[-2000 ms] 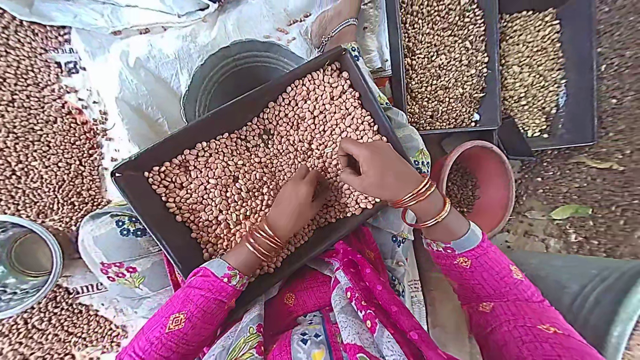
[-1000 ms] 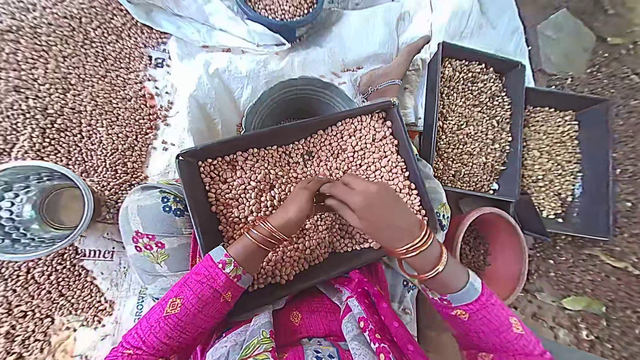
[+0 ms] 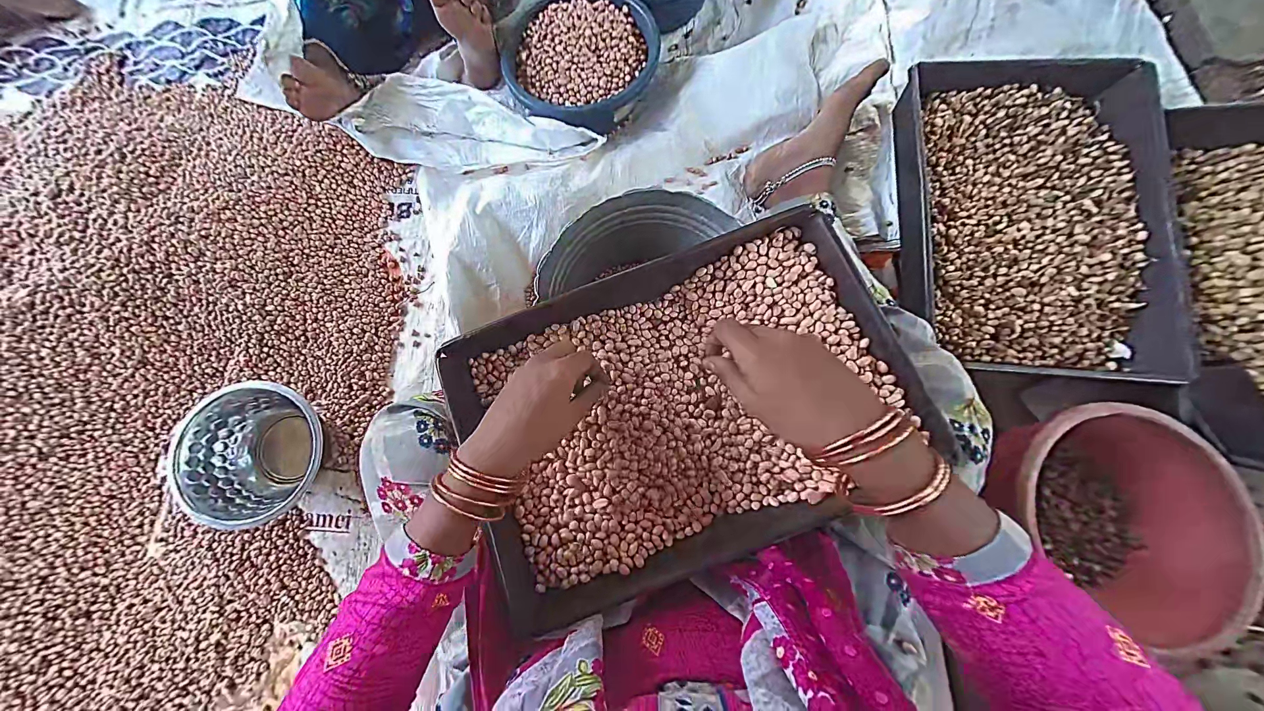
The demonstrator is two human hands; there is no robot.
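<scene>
A dark rectangular tray (image 3: 671, 573) rests tilted across my lap, spread with pinkish-brown nuts or seeds (image 3: 642, 464). My left hand (image 3: 543, 400) is over the tray's left part, fingers curled, and whether a nut is between them cannot be told. Over the right part, my right hand (image 3: 790, 380) has its thumb and forefinger stretched toward the nuts, with a gap between them and nothing visible held. The two hands are apart. Behind the tray's far edge stands a grey tub (image 3: 642, 227), partly hidden by it.
A large heap of nuts (image 3: 197, 257) covers the left ground, with a dimpled metal pot (image 3: 222, 454) beside it. Two more filled trays (image 3: 1047, 365) stand right, above a reddish tub (image 3: 1175, 533). A blue tub of nuts (image 3: 632, 79) and another person's feet (image 3: 321, 84) are at the top.
My hands were together over the middle of the tray a second ago; now they are apart, the left one toward the tray's left side. The view has shifted.
</scene>
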